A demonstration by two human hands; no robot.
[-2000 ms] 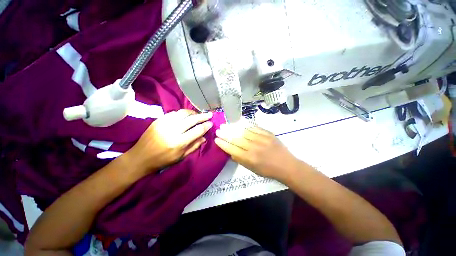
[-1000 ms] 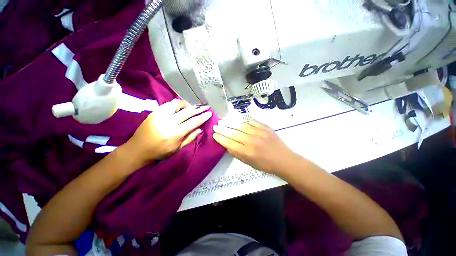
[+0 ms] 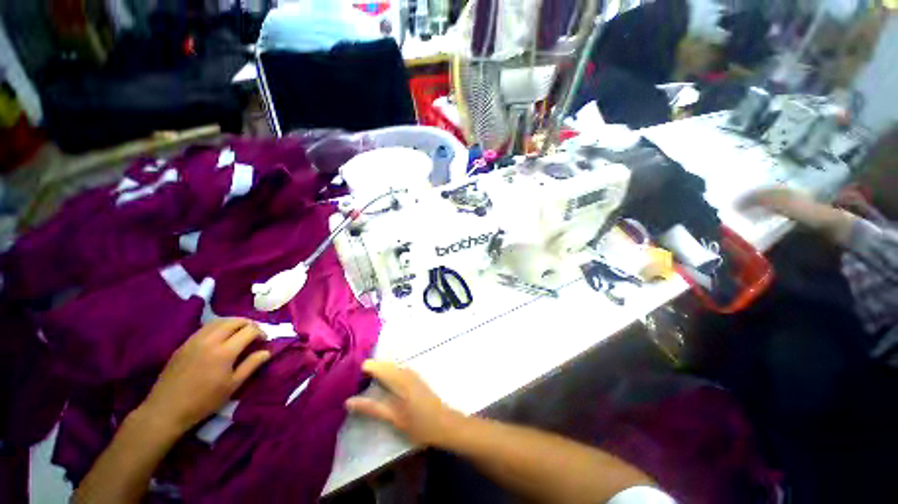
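Note:
The maroon garment with white strips [image 3: 325,325] lies heaped left of the sewing machine [image 3: 512,212] and hangs over the table's front edge. My left hand [image 3: 202,369] rests on the cloth, with thumb and fingers apart. My right hand [image 3: 409,404] is over the table at the garment's right edge, its fingers apart and fingertips at the cloth. The black-handled scissors [image 3: 448,290] lie in front of the machine arm. The lamp head [image 3: 282,288] hangs over the cloth. The needle area is too small to make out.
Snips [image 3: 529,285] and dark loops among scraps [image 3: 609,281] lie right of the scissors. A red-rimmed basket [image 3: 748,281] stands at the table's right end. Another person's hand [image 3: 788,205] reaches in at right. A chair [image 3: 340,89] stands behind.
The view has lifted and widened to show the workshop. My hands have moved away from the needle and apart, and the machine now appears farther off.

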